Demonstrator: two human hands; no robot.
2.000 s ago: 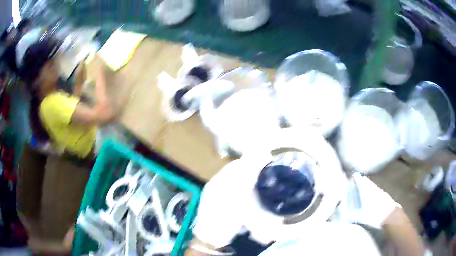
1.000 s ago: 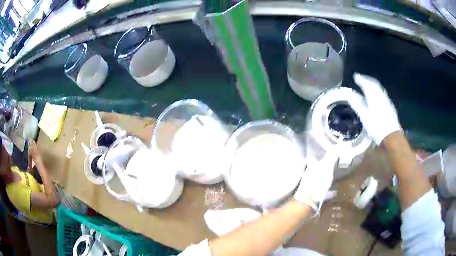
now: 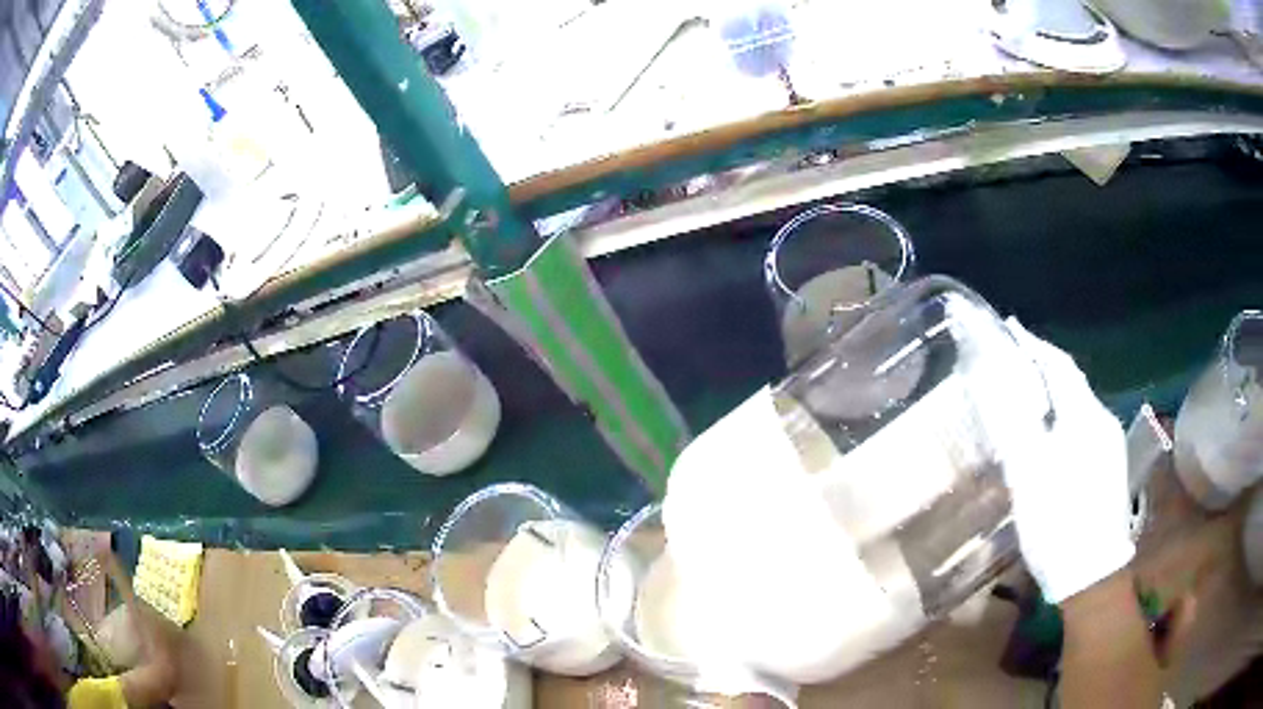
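A large kettle body (image 3: pixel 907 485) is held up in front of me, tilted on its side. Its rounded white section points lower left and its clear cylinder upper right. My right hand (image 3: pixel 1067 464), in a white glove, grips the clear cylinder at its right side. My left hand cannot be told apart from the overexposed white section. Two more kettle bodies stand on the brown bench cover just left, one whole (image 3: pixel 554 596) and one partly hidden (image 3: pixel 665 603) behind the held body.
The dark green conveyor belt (image 3: pixel 166 478) carries spaced kettle bodies (image 3: pixel 441 413). A green post (image 3: pixel 596 363) stands at its near edge. Handle-and-ring parts (image 3: pixel 321 607) lie on the bench at lower left, near a yellow pad (image 3: pixel 169 579) and a person's arm (image 3: pixel 139 665). More bodies (image 3: pixel 1226 423) stand at right.
The kettle body, earlier with its dark-centred ring facing me, is now raised and turned onto its side. My right hand has moved onto the clear cylinder. The view has tilted up, showing more beyond the belt.
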